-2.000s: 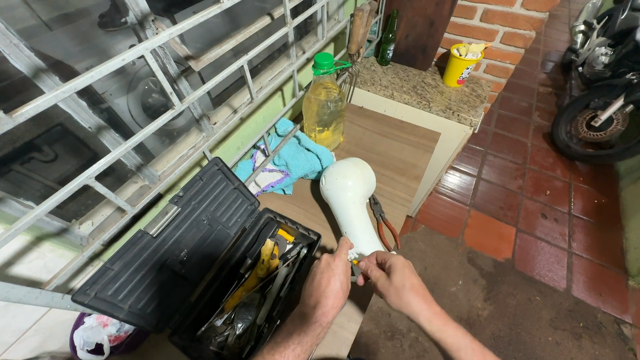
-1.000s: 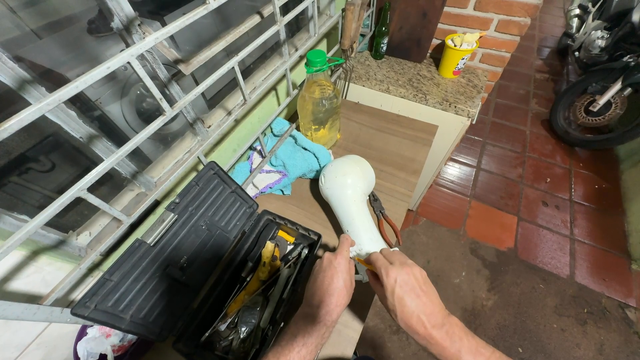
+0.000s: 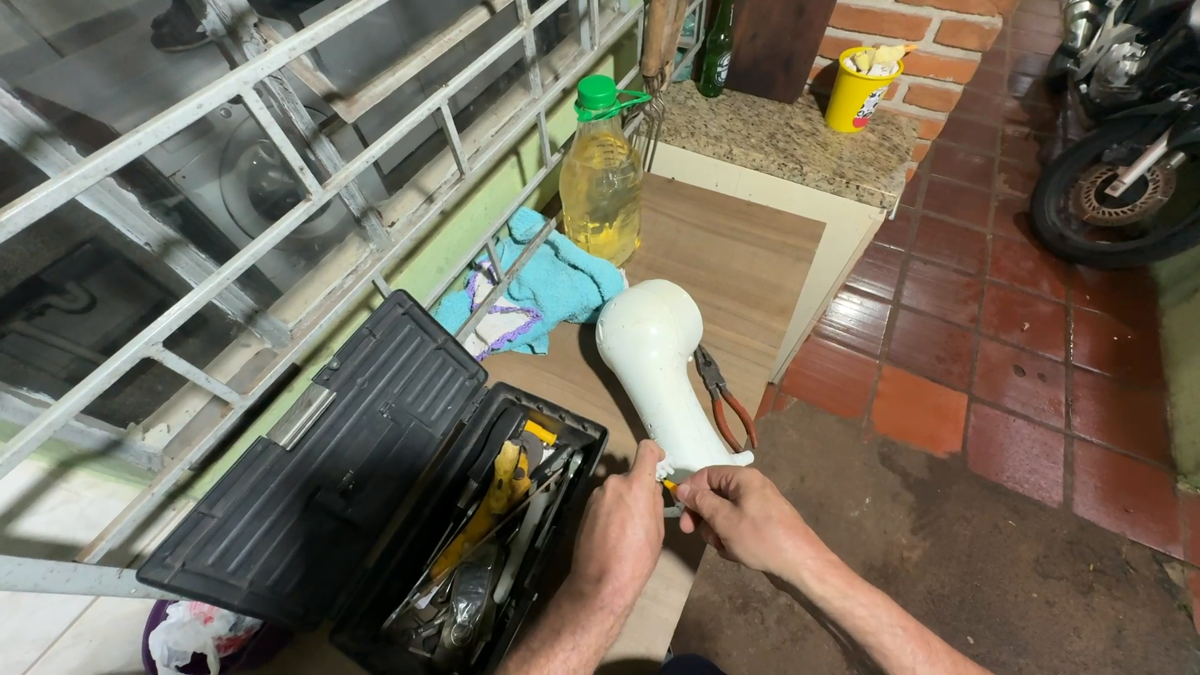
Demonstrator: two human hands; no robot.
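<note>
A white rounded housing with a bulbous end and a narrower neck point(image 3: 656, 366) lies on the wooden board. My left hand point(image 3: 621, 525) grips the left side of its near end. My right hand point(image 3: 745, 516) pinches a small yellow piece point(image 3: 669, 487) at that same end; the rest of the piece is hidden by the fingers. Right of the housing lie pliers with red-orange handles point(image 3: 727, 403). On the left stands an open black toolbox point(image 3: 600, 436) holding a yellow-handled tool point(image 3: 487, 506) and several other tools.
A turquoise cloth point(image 3: 562, 277) and a green-capped plastic bottle of yellowish liquid point(image 3: 600, 192) are behind the housing, beside white window bars point(image 3: 337, 183). A yellow cup point(image 3: 855, 98) stands on the granite counter point(image 3: 778, 141). A motorcycle wheel point(image 3: 1125, 192) is at upper right.
My right hand's fingers have shifted at the near end of the housing, and the yellow piece shows between them now. The left hand stays at the housing's end.
</note>
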